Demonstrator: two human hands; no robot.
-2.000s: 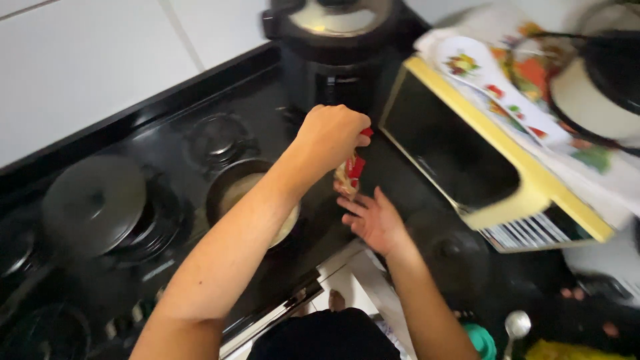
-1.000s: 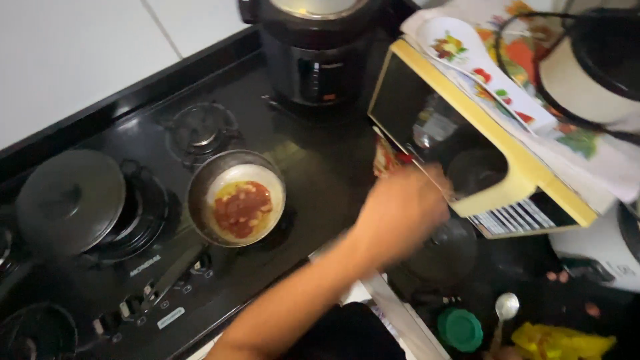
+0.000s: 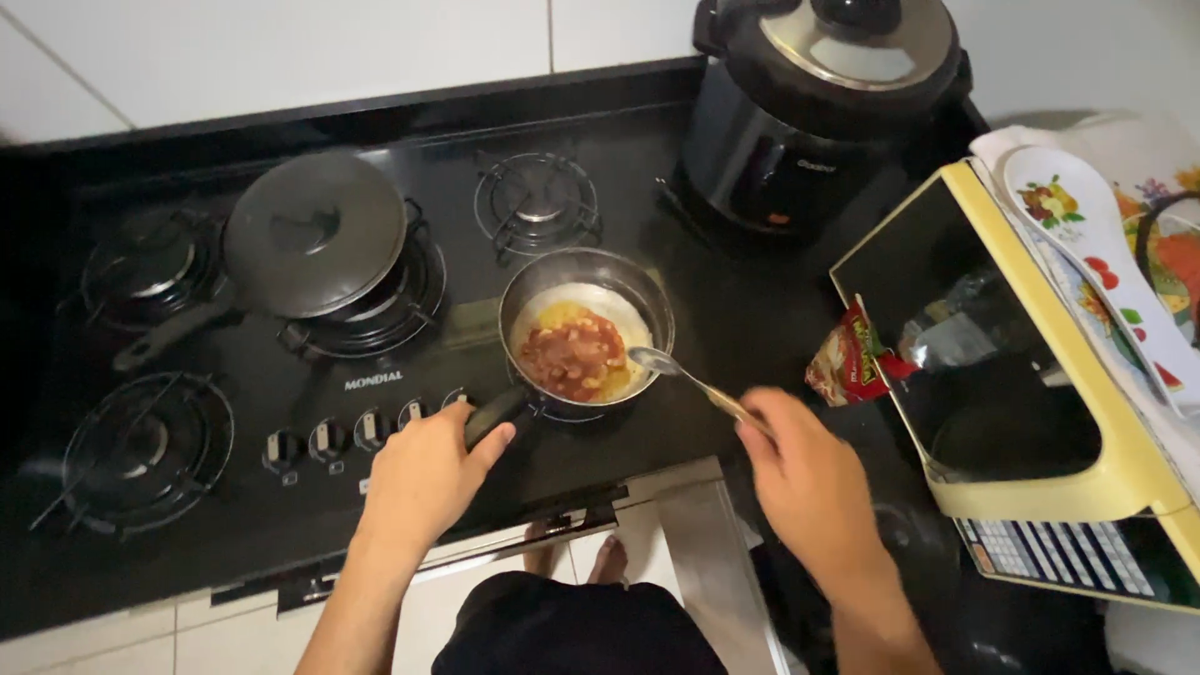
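A small dark frying pan (image 3: pixel 660 298) sits on a burner of the black glass cooktop. Reddish-brown sauce with pale chunks (image 3: pixel 574 354) and some yellow liquid lie in it. My left hand (image 3: pixel 433 469) is at the pan's black handle (image 3: pixel 495 414), thumb on one side and fingers on the other. My right hand (image 3: pixel 808 478) grips the handle of a metal spoon (image 3: pixel 689 375), whose bowl is over the pan's right rim. To the right of that hand, a red food pouch (image 3: pixel 848 364) lies against the microwave front.
A lidded dark pan (image 3: pixel 314 234) stands on a burner at left, its handle toward the front. An electric pressure cooker (image 3: pixel 797 141) is at the back right. The yellow-framed microwave (image 3: pixel 994 375) carries a cloth and a floral spoon rest (image 3: pixel 1092 253). Control knobs (image 3: pixel 370 429) line the cooktop's front.
My right hand was by the microwave, near the pouch, one second ago; it now holds a spoon at the pan. My left hand has come to the pan handle. The sauce appeared after the first frame.
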